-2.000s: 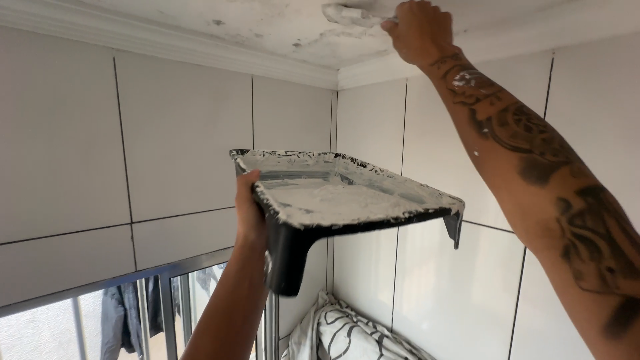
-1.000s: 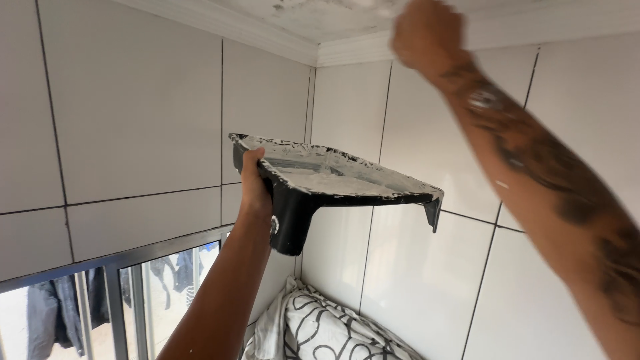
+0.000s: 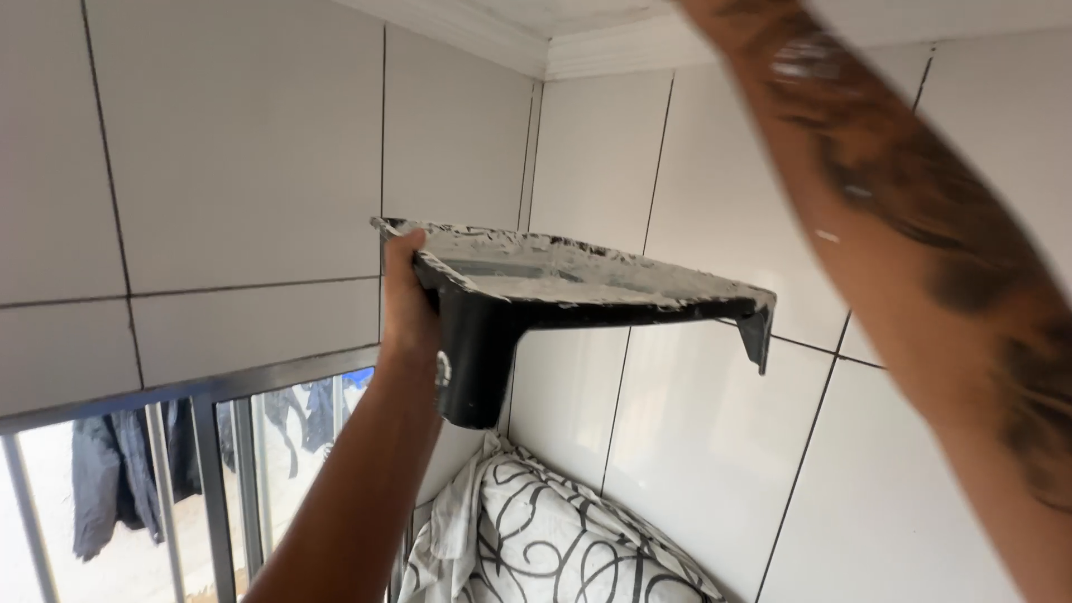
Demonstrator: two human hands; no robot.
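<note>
My left hand [image 3: 408, 289] grips the left edge of a black plastic paint tray [image 3: 477, 352], its thumb over the rim. The tray is held up at mid-view, seen from low at its side, with whitish paint or compound coating its inside and crusted along the rim. My right forearm, tattooed and flecked with white, reaches up across the right side; the right hand is beyond the top edge of the view, so what it holds is hidden. White ceiling [image 3: 603, 12] shows in a strip at the top.
White tiled walls [image 3: 251, 167] with dark joints meet in a corner behind the tray, under a white cornice [image 3: 620, 54]. A metal-framed window [image 3: 205, 469] with bars is at lower left, dark clothes [image 3: 117, 477] hanging beyond it. Below the tray lies a patterned cloth [image 3: 561, 536] over something bulky.
My right hand, seen two seconds ago at the ceiling with a white-coated tool, has gone out of view at the top. The left hand still holds the tray. The view has tilted down.
</note>
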